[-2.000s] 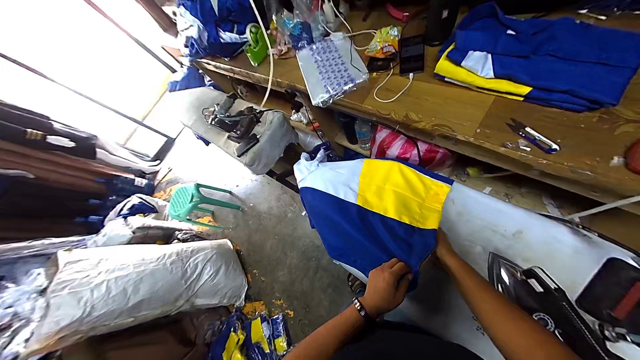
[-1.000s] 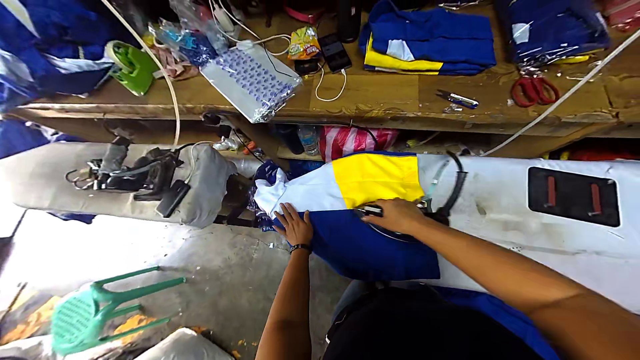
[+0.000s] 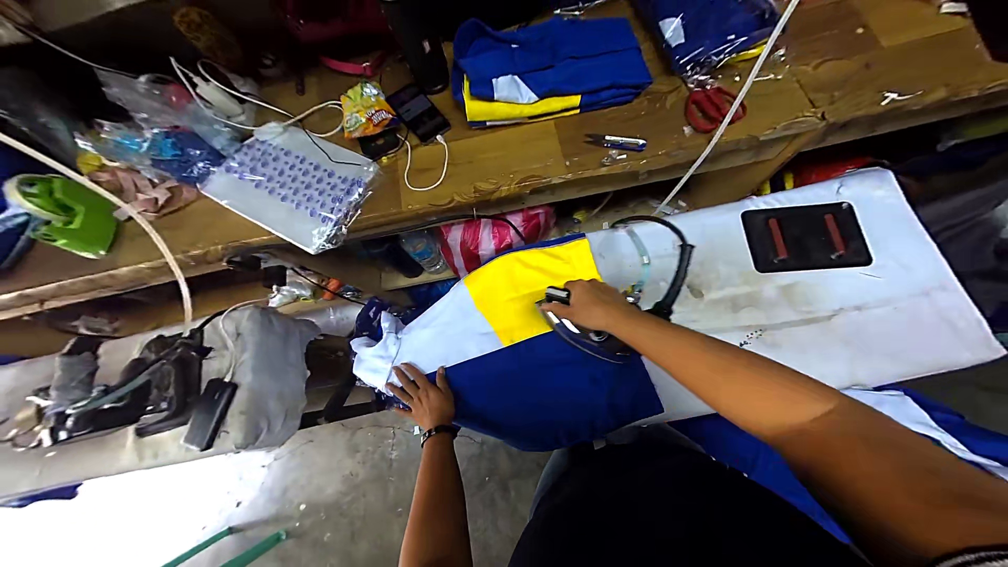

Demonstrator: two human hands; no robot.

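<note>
A garment with blue, white and yellow panels [image 3: 543, 394] lies spread on a white-covered ironing board [image 3: 756, 315]. My right hand [image 3: 594, 305] is closed on the handle of a steam iron [image 3: 587, 339], whose plate rests over the seam between the yellow and blue panels. A dark hose loops from the iron at its right. My left hand [image 3: 425, 398] lies with spread fingers on the garment's left part, where white meets blue, and wears a dark bracelet. On the board's right part sits a black iron rest with two red strips [image 3: 807, 238].
Behind the board, a wooden bench [image 3: 504, 161] holds a folded blue garment [image 3: 551, 67], thread snips [image 3: 617, 142], red-handled scissors [image 3: 713, 109], a phone [image 3: 419, 112] and a green tape dispenser [image 3: 67, 213]. A grey padded board [image 3: 268, 378] stands at left. A pale cord hangs before the bench.
Two seconds ago both hands held the garment; one second ago my right hand had the iron on it. Since then the iron has moved a little over the cloth. The view has swung right.
</note>
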